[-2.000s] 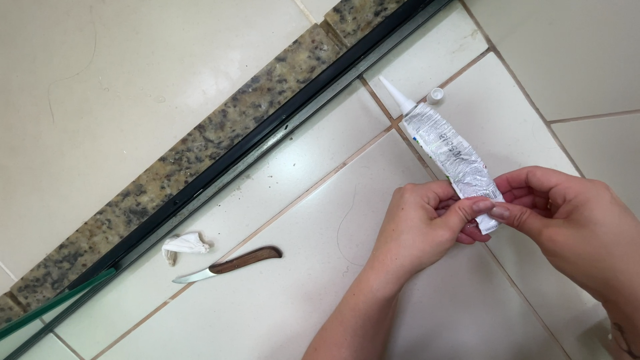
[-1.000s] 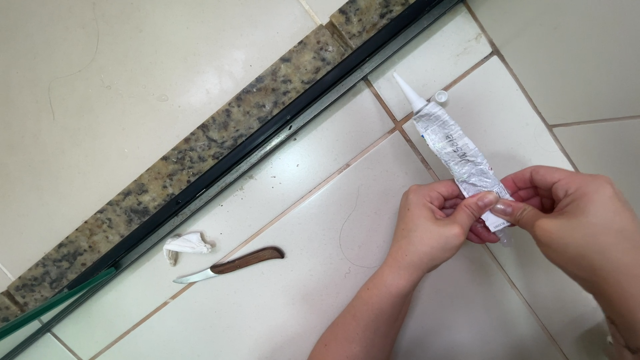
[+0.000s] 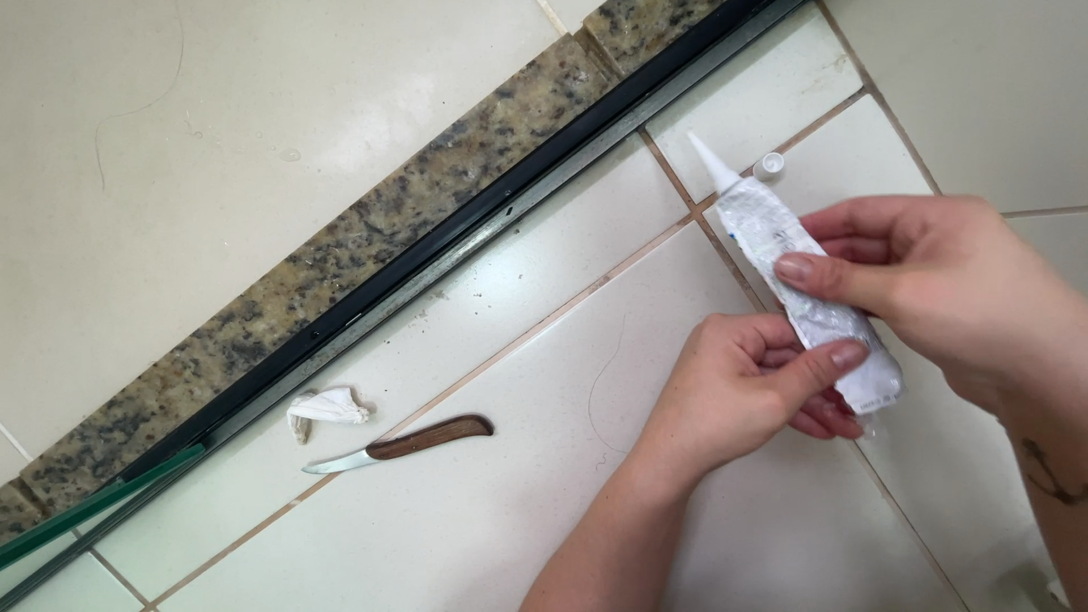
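A crumpled silvery-white squeeze tube (image 3: 765,223) with a white pointed nozzle (image 3: 712,161) is held between my two hands, nozzle toward the upper left. My left hand (image 3: 748,382) pinches its lower part, thumb on top and fingers beneath. My right hand (image 3: 884,255) grips it around the middle, thumb on its face. A small white cap (image 3: 768,167) lies on the floor right beside the base of the nozzle. To the lower left, a small knife with a curved wooden handle (image 3: 433,435) and a short blade lies on the tiles, near a crumpled white tissue or cloth (image 3: 331,406).
A black and grey metal track (image 3: 510,204) runs diagonally along a speckled granite sill (image 3: 408,204). The edge of a green-tinted glass panel (image 3: 102,501) meets the track at lower left. Light floor tiles (image 3: 544,391) with brown grout carry bits of debris and a hair.
My right hand has moved up the tube from its bottom end to the middle. My left hand still holds the lower part.
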